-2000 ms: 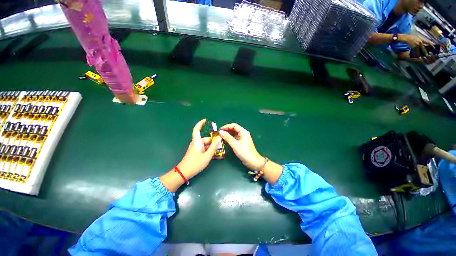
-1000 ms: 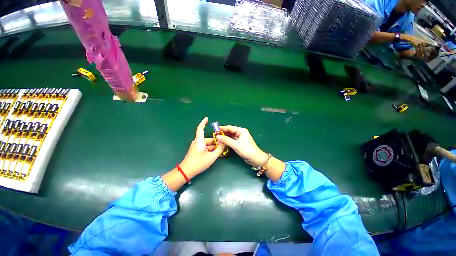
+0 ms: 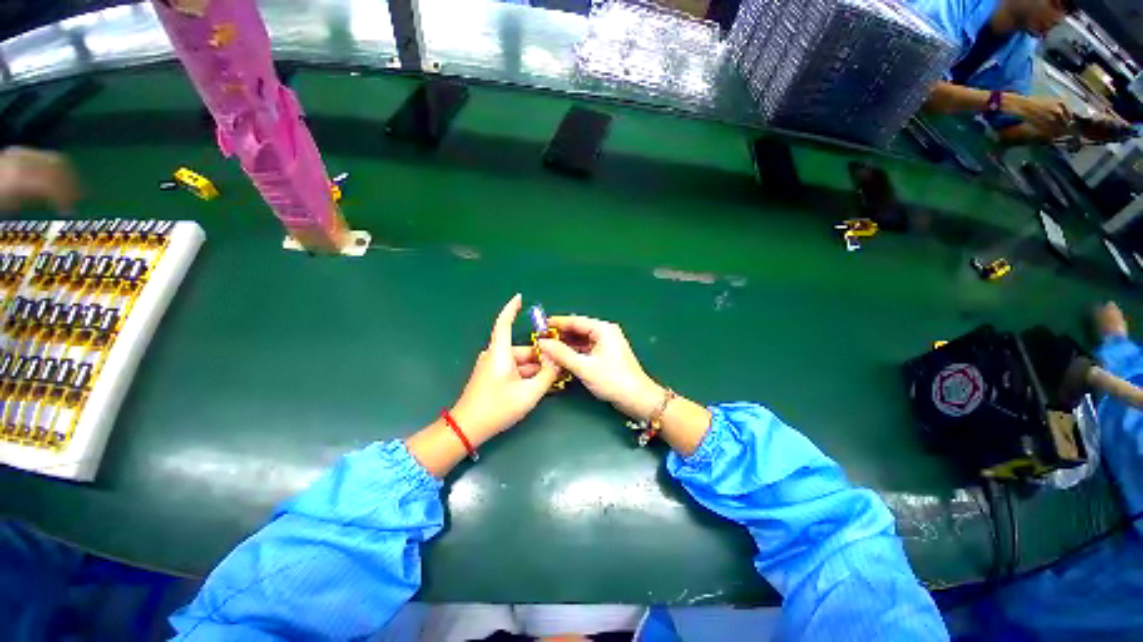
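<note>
A small yellow unit (image 3: 548,339) is held between the fingertips of both hands above the green surface. Its bluish-silver end piece (image 3: 539,319) points up and away from me. My left hand (image 3: 498,384) grips the unit's lower left side with thumb and fingers, its index finger raised. My right hand (image 3: 603,361) pinches the unit from the right, thumb on top. The fingers hide much of the yellow body.
White parts tray (image 3: 138,339) with rows of units at left; another person's hand (image 3: 35,179) above it. Pink-wrapped post (image 3: 282,163), black boxy device (image 3: 984,395), clear tray stack (image 3: 834,63). Loose yellow units (image 3: 196,183) and black flat pieces (image 3: 578,139) lie beyond. People work at right.
The dark green part seen by my left fingers two seconds ago no longer shows. The black pieces and loose yellow units have shifted left. Another person's hand has appeared at far left.
</note>
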